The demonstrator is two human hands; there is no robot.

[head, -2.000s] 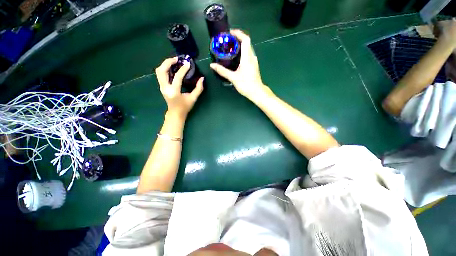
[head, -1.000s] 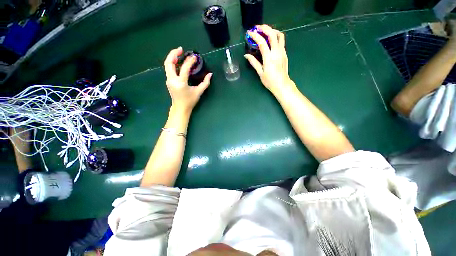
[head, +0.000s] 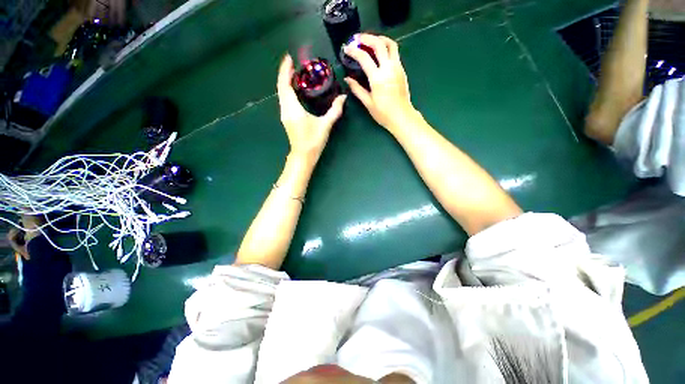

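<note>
My left hand (head: 306, 124) is wrapped around a black cylindrical unit (head: 317, 81); its round end faces up and glows red. My right hand (head: 381, 86) grips a second black unit (head: 358, 58) just to the right, with fingertips over its top end, partly hiding it. The two held units are close together. A third black unit (head: 342, 21) stands just behind them, its top end unlit. A faint pinkish blur shows behind the red-lit unit; I cannot tell what it is.
White cables (head: 90, 187) lie tangled at left, near several black units (head: 180, 249). A white tub (head: 98, 291) lies at lower left. Another black unit (head: 393, 10) stands at the top edge. At right are a neighbour's arm (head: 622, 67) and a dark grid tray (head: 582, 34).
My left hand has shifted right and its fingers have come off the unit's top, showing the red glow. My right hand has moved left, closer to it. The small clear bottle is no longer visible.
</note>
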